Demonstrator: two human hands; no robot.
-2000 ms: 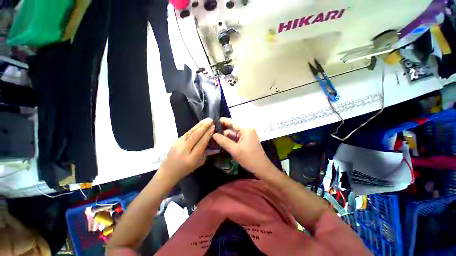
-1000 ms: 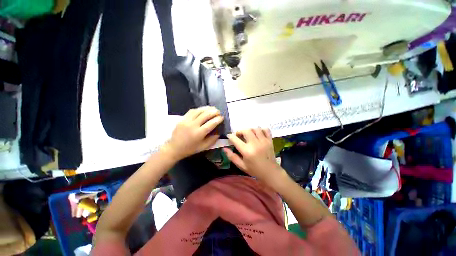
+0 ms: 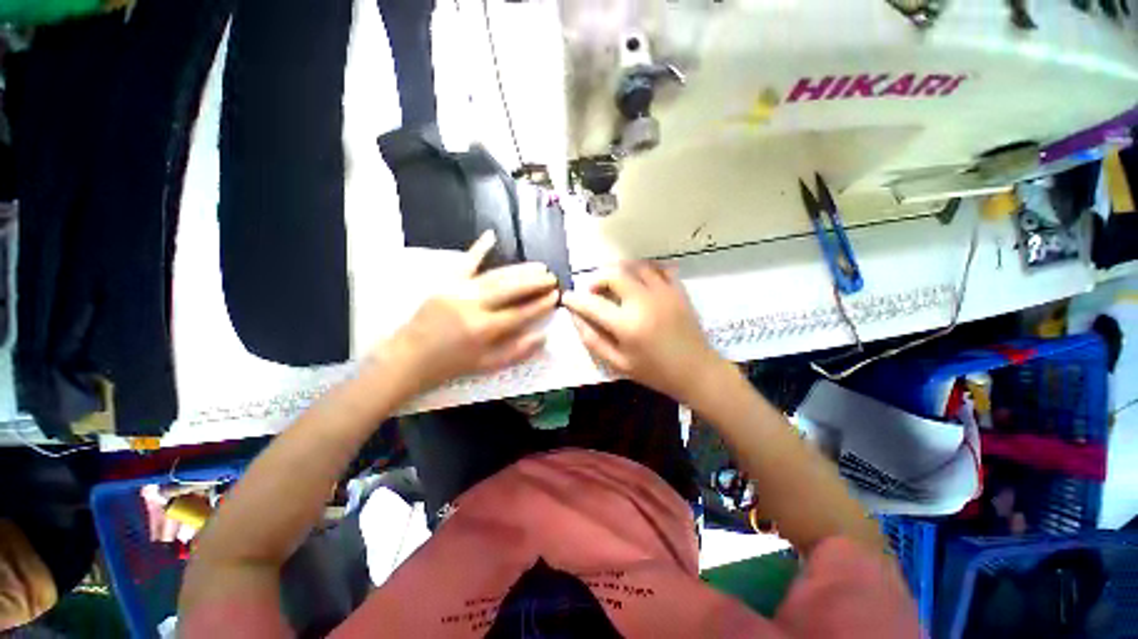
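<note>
A black fabric panel [image 3: 437, 200] lies on the white table left of and in front of the presser foot [image 3: 555, 200] of the cream sewing machine [image 3: 874, 87]. My left hand [image 3: 493, 318] rests on the panel's near end, its fingers bent over the cloth. My right hand [image 3: 630, 318] pinches the panel's near edge, close beside my left fingertips. The cloth between the fingertips is mostly hidden. The panel's far part reaches the presser foot; whether it is under the foot cannot be told.
More black panels [image 3: 287, 187] lie at the left. Blue-handled thread snips [image 3: 834, 237] lie on the machine bed. Blue crates [image 3: 1061, 387] stand below the table on both sides. A pale printed sheet [image 3: 892, 449] lies at the lower right. A green basket edge shows top left.
The near end of the panel, earlier bunched at the fingers, now lies flatter. Both hands have moved slightly further onto the table. The view has shifted a little.
</note>
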